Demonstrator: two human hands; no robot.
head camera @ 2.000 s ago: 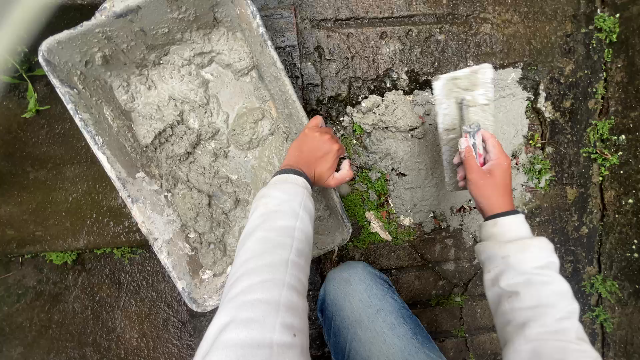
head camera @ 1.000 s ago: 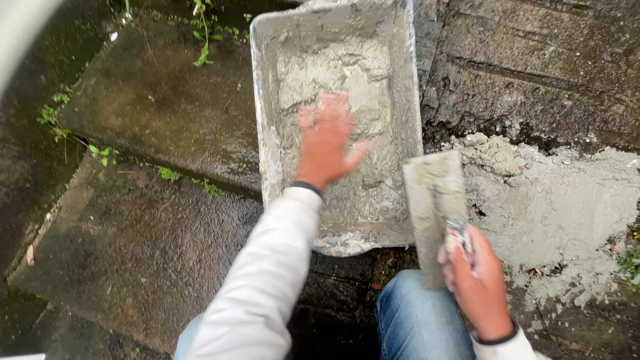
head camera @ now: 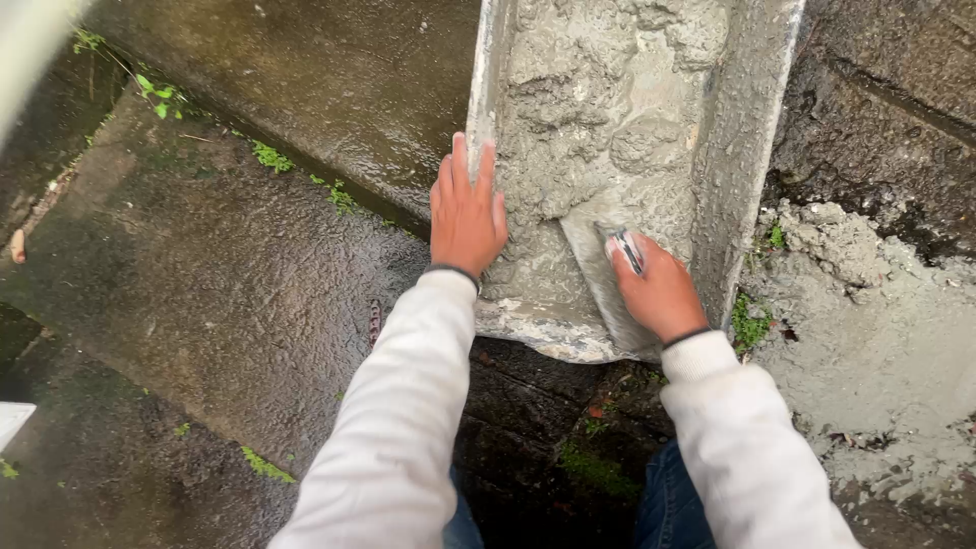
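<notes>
A mortar-caked rectangular tub (head camera: 762,152) holds wet grey mortar (head camera: 564,114). My right hand (head camera: 663,293) grips the handle of a flat rectangular plastering trowel (head camera: 602,267), whose blade lies tilted on the mortar inside the tub's near end. My left hand (head camera: 467,206) rests over the tub's left rim with its fingers slightly spread and pointing away from me; the fingertips look a little whitened. To the right of the tub, a patch of spread grey mortar (head camera: 877,335) covers the ground, rough at its far left edge and smoother in the middle.
Wet, dark stone slabs (head camera: 213,252) lie left of the tub, with small green plants (head camera: 271,156) in their joints. Moss (head camera: 751,324) grows between the tub and the mortar patch. My jeans-clad legs (head camera: 671,496) are at the bottom edge. A white corner of something shows at lower left.
My right hand has moved the trowel from the mortar patch, past the tub's right edge, into the tub. My left hand has gone from over the mortar to the left rim. The view has shifted left.
</notes>
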